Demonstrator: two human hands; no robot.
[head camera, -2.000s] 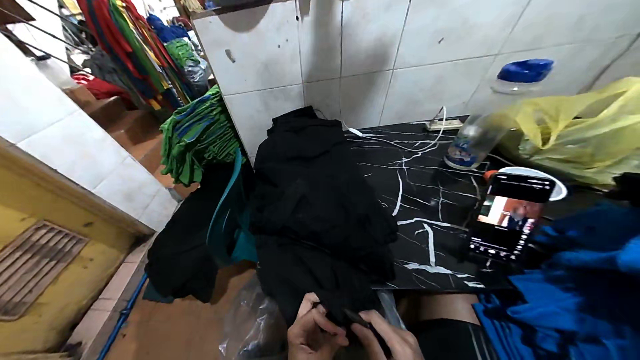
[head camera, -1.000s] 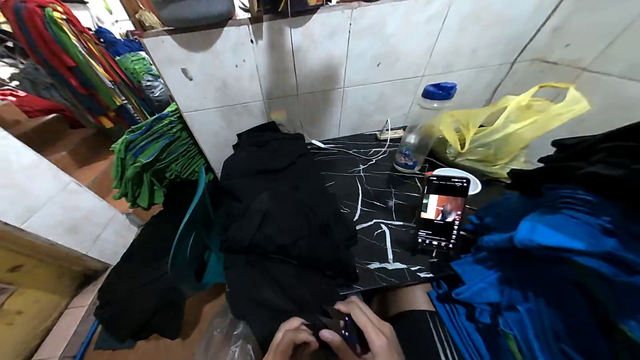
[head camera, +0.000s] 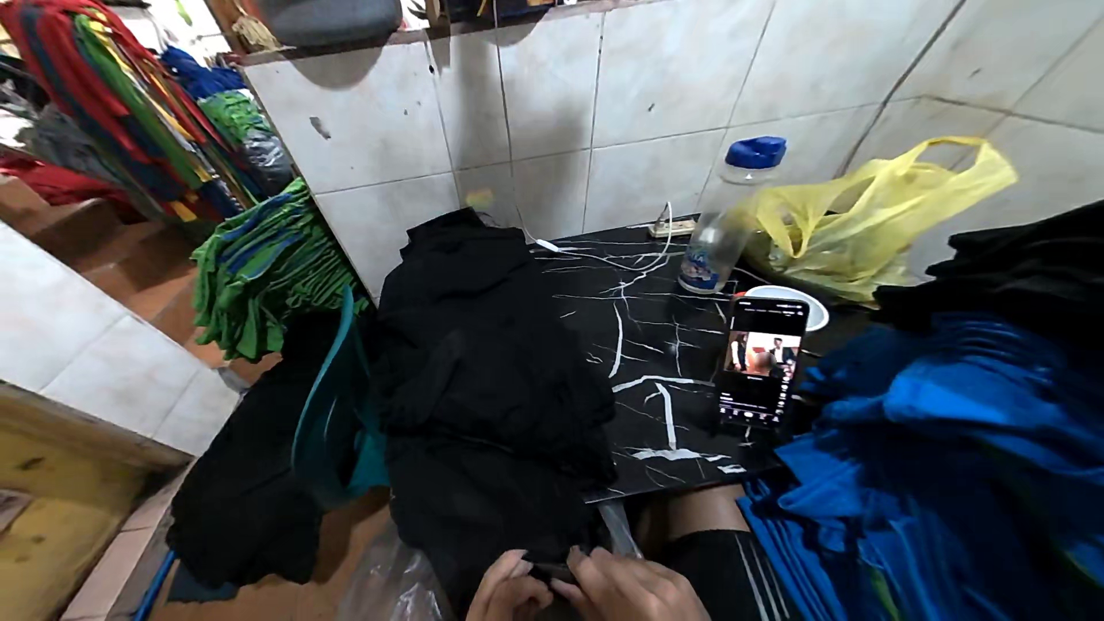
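My left hand (head camera: 509, 588) and my right hand (head camera: 634, 586) are side by side at the bottom of the view, fingers pinching black cloth between them. The black cloth pile (head camera: 492, 371) runs from the back of the black marble-patterned table (head camera: 647, 345) down over its front edge to my hands. What exactly lies between my fingertips is hard to make out. To the right, a phone (head camera: 763, 362) with a lit screen stands tilted in front of a white plate (head camera: 806, 306).
A clear plastic bottle (head camera: 720, 224) with a blue cap and a yellow plastic bag (head camera: 871, 224) stand at the back right. Blue cloth (head camera: 931, 466) fills the right. Green cloth (head camera: 267, 267), a teal plastic chair (head camera: 336, 423) and a clear plastic bag (head camera: 392, 578) are left.
The view has turned to the right since the oldest frame. Both hands stay at the black cloth, with their fingers slightly shifted.
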